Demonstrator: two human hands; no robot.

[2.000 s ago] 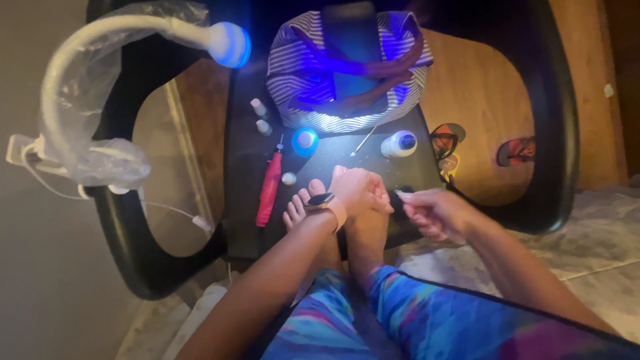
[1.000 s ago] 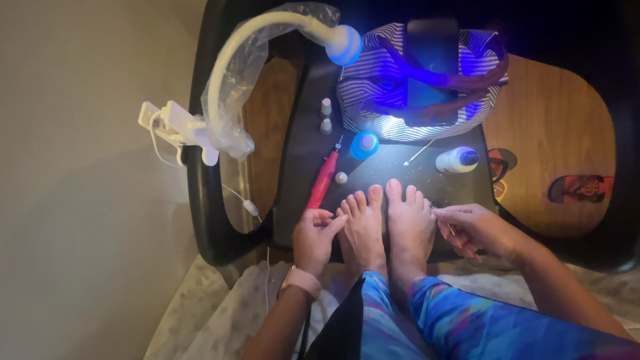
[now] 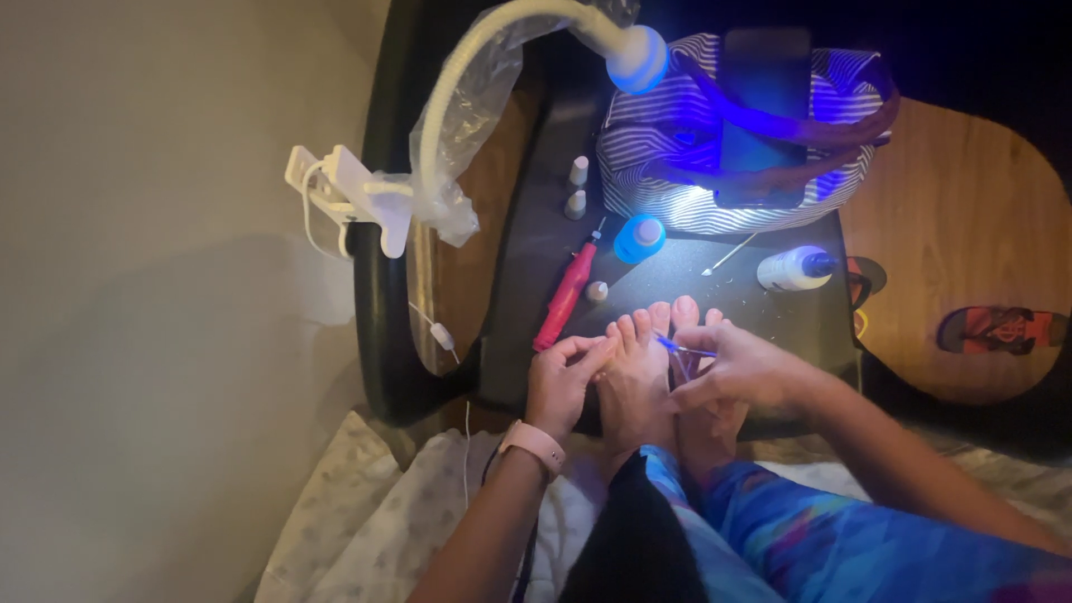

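Observation:
My right hand (image 3: 737, 373) holds a small pair of metal scissors or nippers (image 3: 687, 349), its tip over the inner toes of my left foot (image 3: 636, 385). At the outer toes of that foot my left hand (image 3: 569, 377) rests with thumb and forefinger close together; whether something is between them cannot be told. A pink band circles the left wrist. My right foot (image 3: 712, 427) stands beside the left one, partly behind my right hand. Just beyond my left hand lies a red rotary nail drill (image 3: 565, 297), with a small bottle or cap (image 3: 597, 291) beside it.
On the black chair seat (image 3: 662, 285) are a blue bottle (image 3: 640, 239), a white bottle (image 3: 796, 269), a thin stick (image 3: 729, 254) and two small bottles (image 3: 576, 188). A striped bag (image 3: 670, 184) carries a phone (image 3: 764, 117). A clip-on lamp (image 3: 636, 59) arches above. Flip-flops (image 3: 1001, 329) lie on the floor.
My right hand has moved left from the outer toes of the right foot to the inner toes of the left. My left hand has moved from the right foot to the left foot's outer toes.

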